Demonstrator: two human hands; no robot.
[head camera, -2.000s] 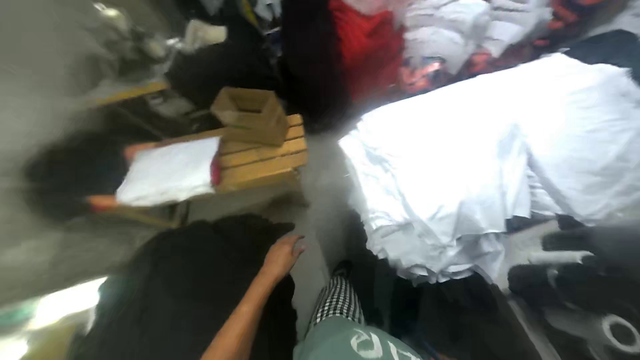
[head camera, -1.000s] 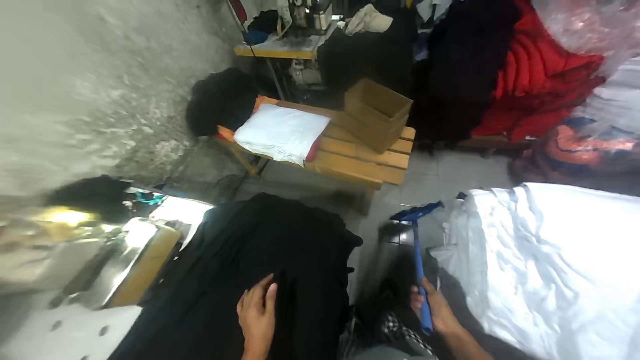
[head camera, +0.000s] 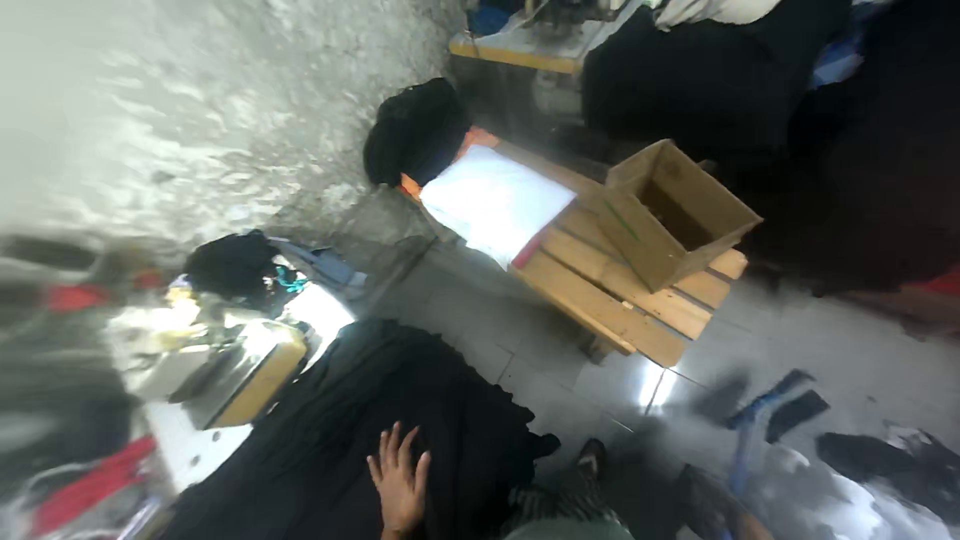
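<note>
My left hand (head camera: 401, 480) lies with spread fingers on a large heap of black cloth (head camera: 450, 420) at the bottom centre. At the lower right, my right hand (head camera: 750, 527) shows only in part at the frame's edge, blurred, by the shaft of a blue long-handled tool (head camera: 741, 457). That tool's wide blue head is near the grey floor tiles; blur hides its exact kind. White cloth (head camera: 855, 495) lies to the right of the tool.
A slatted wooden bench (head camera: 600, 300) holds an open cardboard box (head camera: 682, 217) and folded white cloth (head camera: 499, 199). A sewing machine (head camera: 240, 360) stands at the left, beside the rough wall (head camera: 247, 112). A shod foot (head camera: 591, 457) is on the floor.
Two seconds ago no blue tool showed; one second ago my right hand gripped its shaft, and now that hand is mostly out of frame. The view has swung right to left.
</note>
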